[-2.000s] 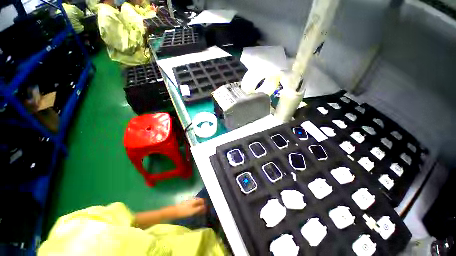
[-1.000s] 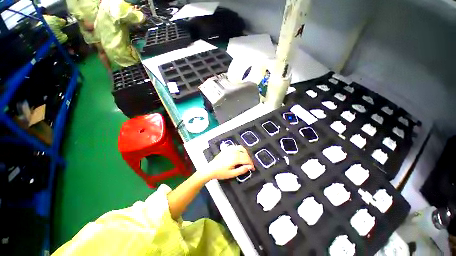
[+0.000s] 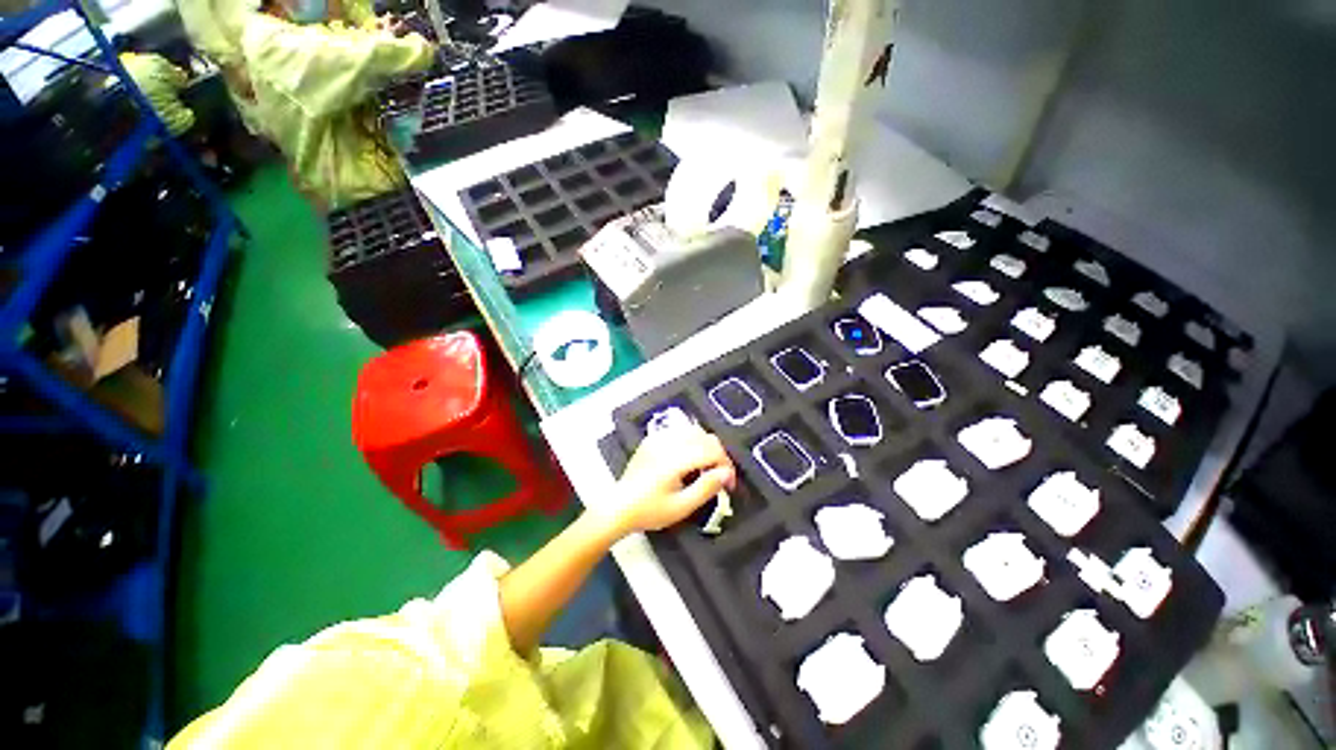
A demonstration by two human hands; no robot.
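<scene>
My left hand (image 3: 671, 484), bare with a yellow sleeve, is over the left corner of the near black foam tray (image 3: 703, 586). Its fingers are closed on a watch unit (image 3: 718, 513), of which only a pale tilted edge shows below the fingertips. Another watch unit (image 3: 670, 422) is partly hidden behind the hand. Several dark-faced watch units with pale rims, such as this one (image 3: 785, 459), lie in the tray's pockets beside it. White protective covers (image 3: 930, 488) fill many nearer pockets. My right hand is out of the picture.
A second filled tray (image 3: 1172, 476) lies behind. A white label strip (image 3: 897, 322), pale post (image 3: 835, 161), grey tape dispenser (image 3: 677, 286) and white tape roll (image 3: 573, 349) stand beyond. A red stool (image 3: 425, 396) is on the green floor at left. A person in yellow (image 3: 315, 103) stands farther off.
My left hand has come up from below the bench onto the tray's left corner. The watch unit under its fingers now shows tilted, where it lay flat in its pocket.
</scene>
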